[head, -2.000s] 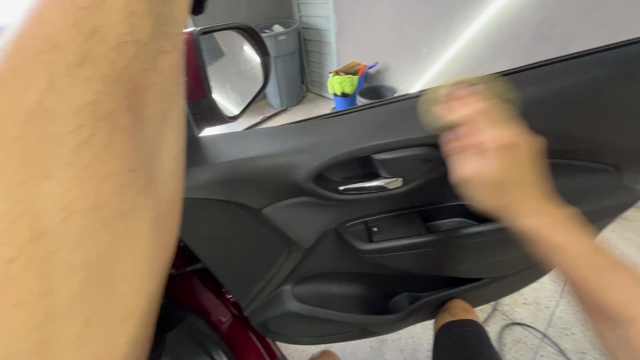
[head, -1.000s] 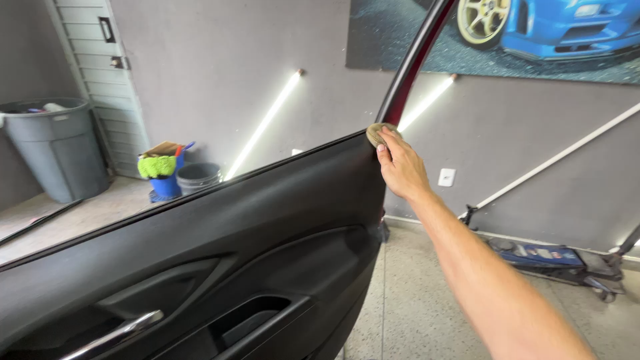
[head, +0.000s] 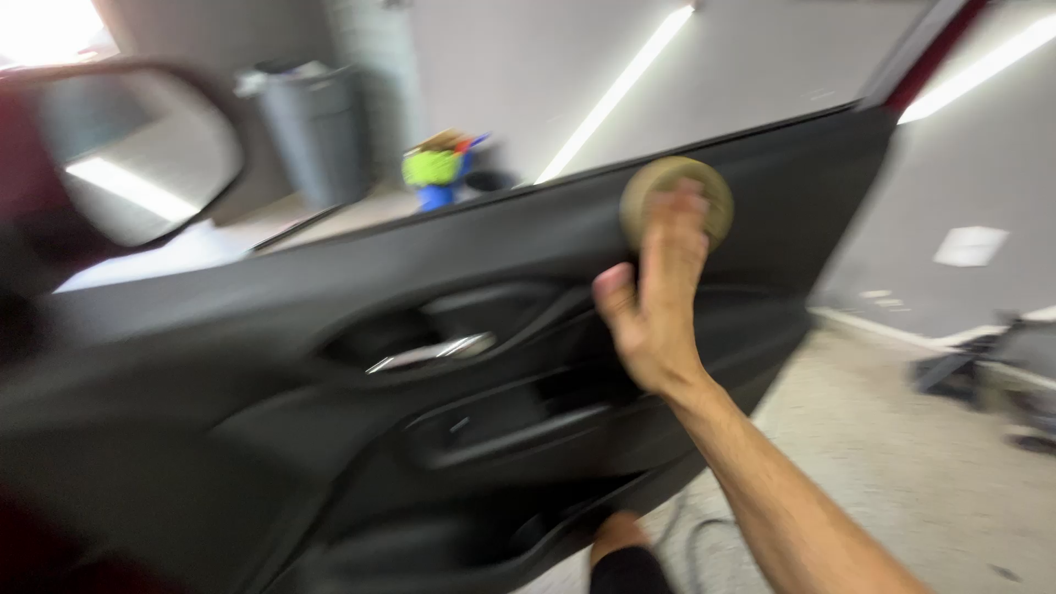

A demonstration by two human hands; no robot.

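Observation:
My right hand (head: 664, 289) presses a round, yellowish-beige applicator pad (head: 718, 198) flat against the upper part of a black car door panel (head: 511, 239). The fingers lie over the pad and the thumb points out to the left. Lower left of the hand is the chrome inner door handle (head: 429, 353), with the armrest and its switch (head: 460, 425) below. Motion blurs the hand and pad. My left hand is out of view.
A side mirror (head: 140, 157) stands at the left. Beyond the door are a grey bin (head: 318, 132) and a blue bucket (head: 436, 196) holding a bright green cloth-like item. A hose or cable (head: 693, 544) lies on the floor, and blurred equipment (head: 965, 367) stands at the right.
My right hand, with the pad, has moved from the door's upper far corner leftward along the panel. The view has swung left. The left arm seen two seconds ago is out of view.

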